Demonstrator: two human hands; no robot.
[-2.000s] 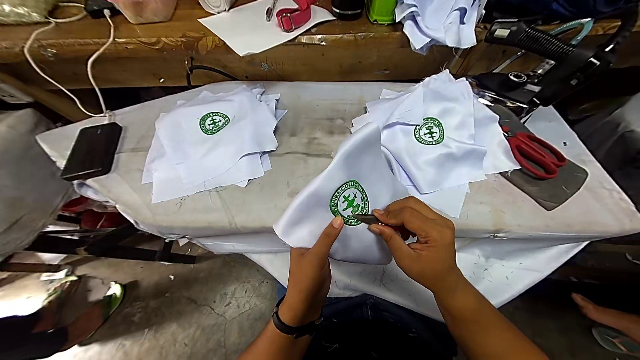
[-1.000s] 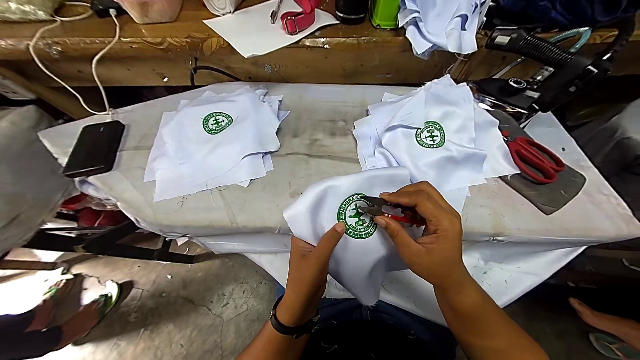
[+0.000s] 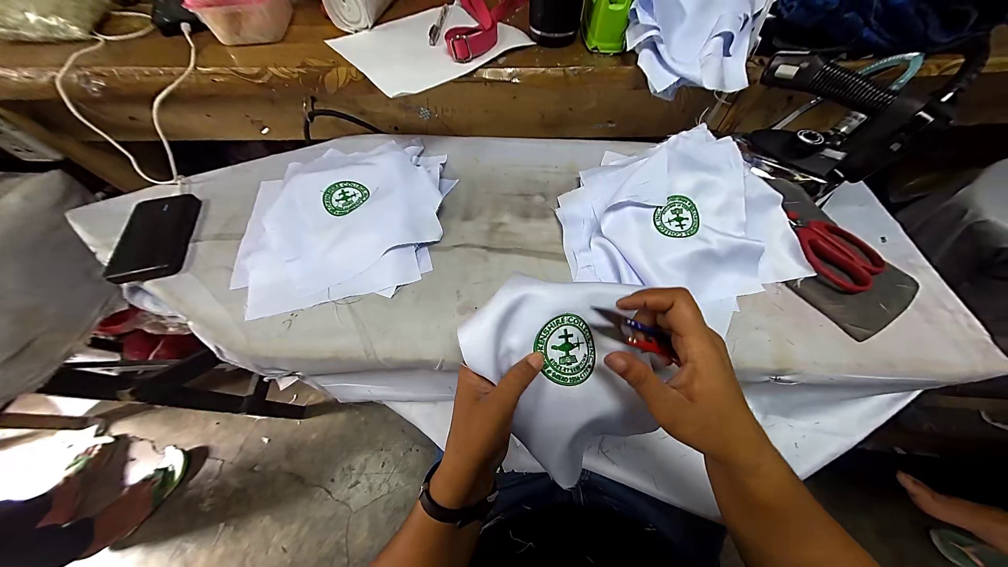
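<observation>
My left hand (image 3: 492,402) holds a white fabric piece (image 3: 543,307) bearing a round green embroidered emblem (image 3: 565,350); its thumb lies at the emblem's left edge and its other fingers are hidden under the cloth. Small thread snips (image 3: 650,337) with red and blue parts sit in my right hand (image 3: 669,362), their tips pointing left, just above and right of the emblem. Beyond the held piece, one stack of embroidered white pieces (image 3: 354,244) lies on the left of the cloth-covered board, and another stack (image 3: 685,260) on the right.
Red-handled scissors (image 3: 839,253) rest on a grey pad (image 3: 874,303) at the right, near an iron-like black device (image 3: 835,150). A black power bank (image 3: 153,238) with a white cable lies at the left. Behind runs a wooden bench (image 3: 260,87). People's feet show at both sides.
My right hand has turned, and the snips have moved off the emblem's face to its upper right. Two seconds ago their tips were on the emblem. My left hand keeps hold of the cloth.
</observation>
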